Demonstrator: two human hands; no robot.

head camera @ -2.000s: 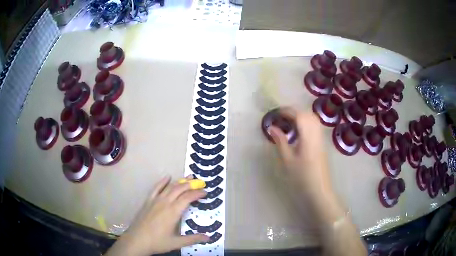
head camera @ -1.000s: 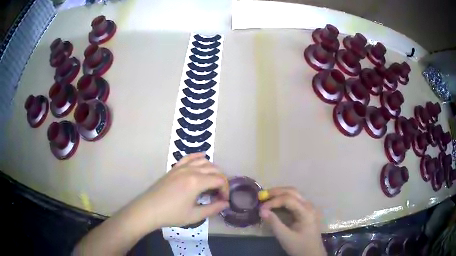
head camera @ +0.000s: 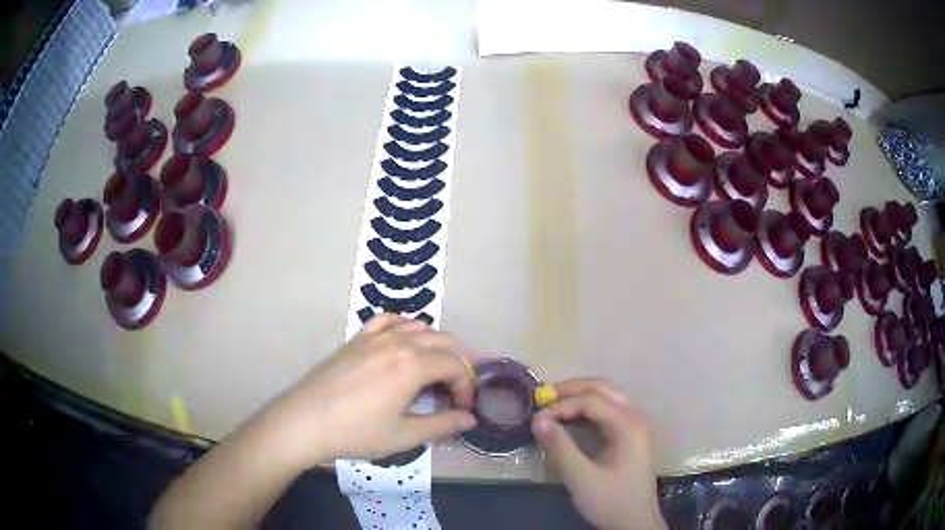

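A dark red flanged housing stands neck up at the bench's near edge, between my hands. My left hand lies over the label sheet, its thumb and fingertips at the left side of the housing's neck and flange. My right hand has a yellow band on a fingertip and pinches at the flange's right side. Any label under the fingertips cannot be made out. The white label sheet with a column of black arc labels runs away from me, partly hidden by my left hand; its dotted lower end hangs over the edge.
Several housings stand at the left. A larger group stands at the right. A white strip lies at the back. Silvery small parts are at the far right. More red parts show below the bench edge.
The housing has come from the right to the near edge, and both hands have closed in on it. Over the last second, the fingers and housing have shifted only slightly.
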